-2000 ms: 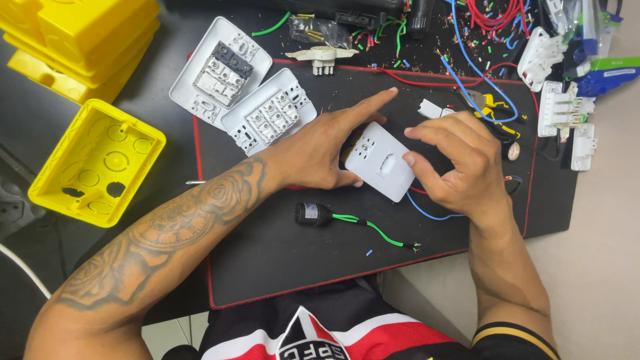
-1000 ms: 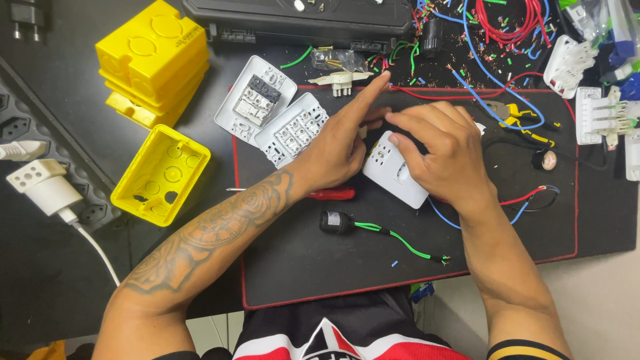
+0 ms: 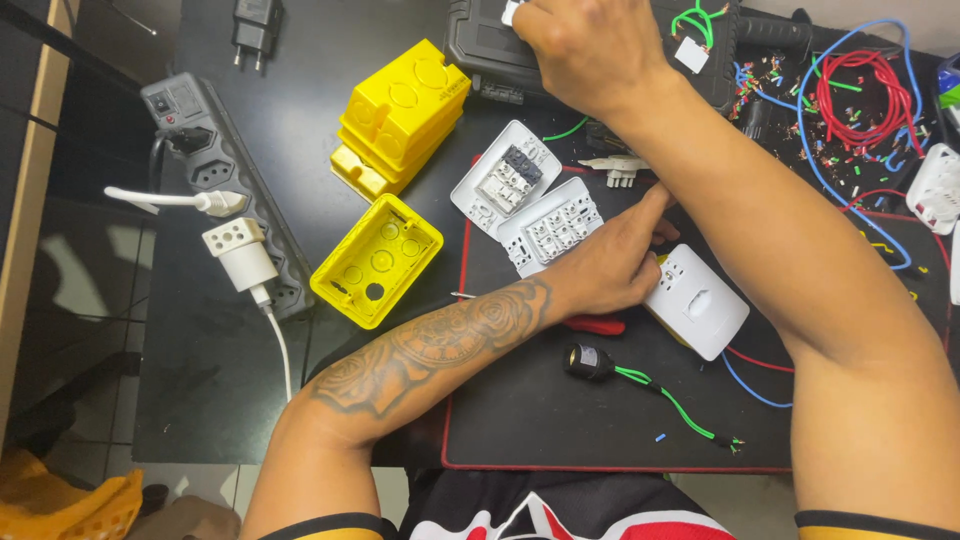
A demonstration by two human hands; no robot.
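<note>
My left hand (image 3: 626, 259) rests at the left edge of a white wall outlet plate (image 3: 699, 301), which sits on a yellow box with red and blue wires coming out below. Whether its fingers grip the plate cannot be told. Raised over a black hard case (image 3: 491, 49), my right hand (image 3: 592, 52) has its fingers closed on a small white piece (image 3: 511, 10), partly cut off by the frame's top. Two white plates with modules, one (image 3: 510, 180) partly under the other (image 3: 551, 229), lie face down left of my left hand. A black lamp socket (image 3: 587, 361) with green wires lies nearer me.
Stacked yellow electrical boxes (image 3: 405, 105) and an open yellow box (image 3: 377, 261) stand left of the black mat (image 3: 525, 427). Farther left is a power strip (image 3: 225, 172) with plugs. Wire scraps, a red wire coil (image 3: 862, 97) and blue wire lie at the back right.
My right hand has moved from beside the outlet plate up and left over the black case, now with a small white piece. My left hand stays near the plate. The view has shifted left.
</note>
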